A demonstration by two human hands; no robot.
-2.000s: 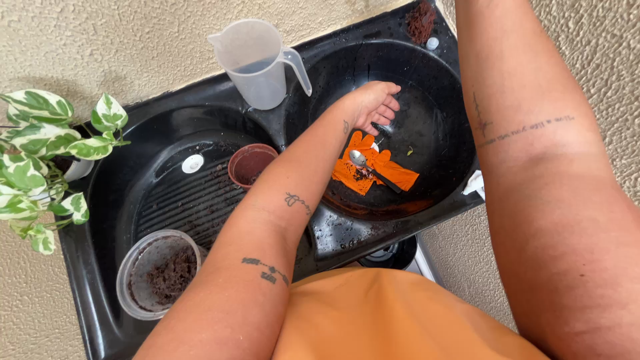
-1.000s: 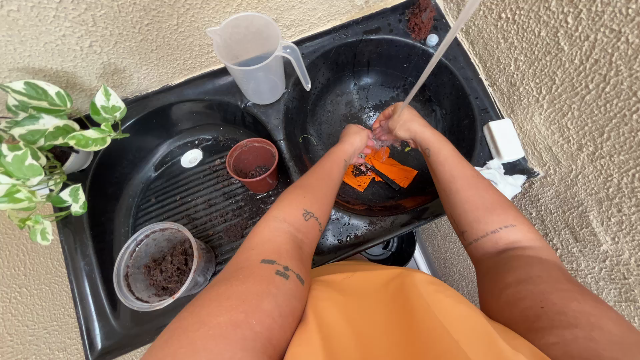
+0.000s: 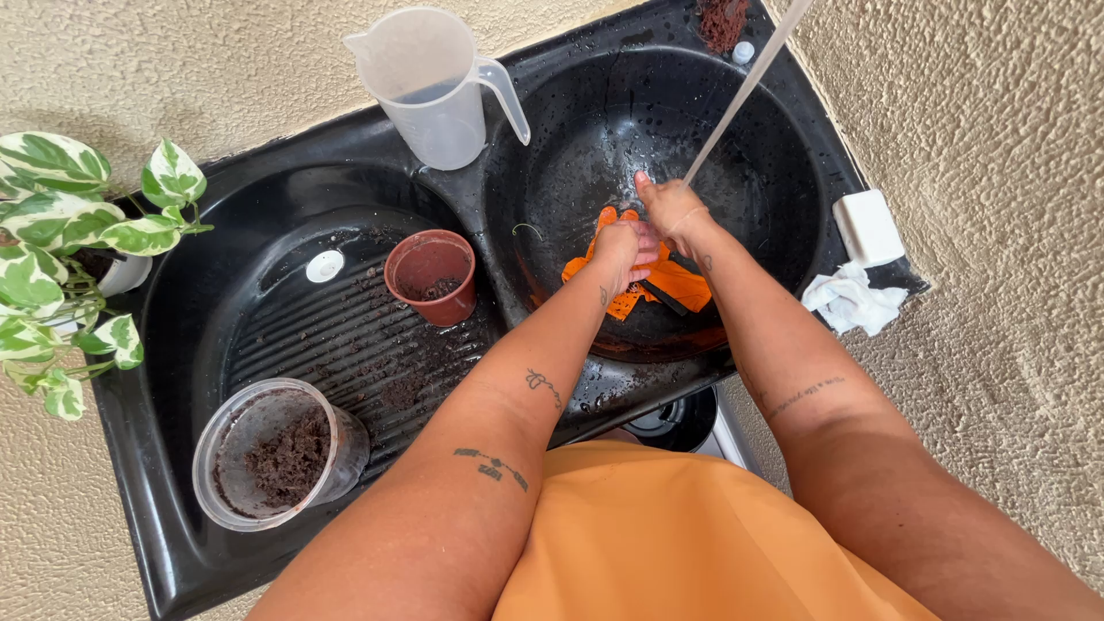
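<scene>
In the right-hand basin of the black double sink (image 3: 535,95), my left hand (image 3: 625,250) is over a pair of orange gloves (image 3: 681,283), its fingers close to my right hand (image 3: 673,211). A stream of water (image 3: 742,90) falls onto my right hand and splashes into the basin. Its thumb points up and away from the fingers. A dark handle (image 3: 662,296) lies on the gloves below my left hand; its other end is hidden. Neither hand plainly holds anything, though part of the fingers overlap and are hidden.
A clear plastic jug (image 3: 440,112) with water stands on the sink's back rim. The ribbed left side bears a brown pot (image 3: 435,289), a tub of soil (image 3: 289,466), a white drain cap (image 3: 325,266) and loose soil. A variegated potted plant (image 3: 52,216), white soap (image 3: 867,226) and a crumpled cloth (image 3: 854,297) sit at the sides.
My right hand, out of view two seconds ago, has come to my left over the gloves. Falling water has appeared. Between one second ago and now the hands have drawn slightly apart.
</scene>
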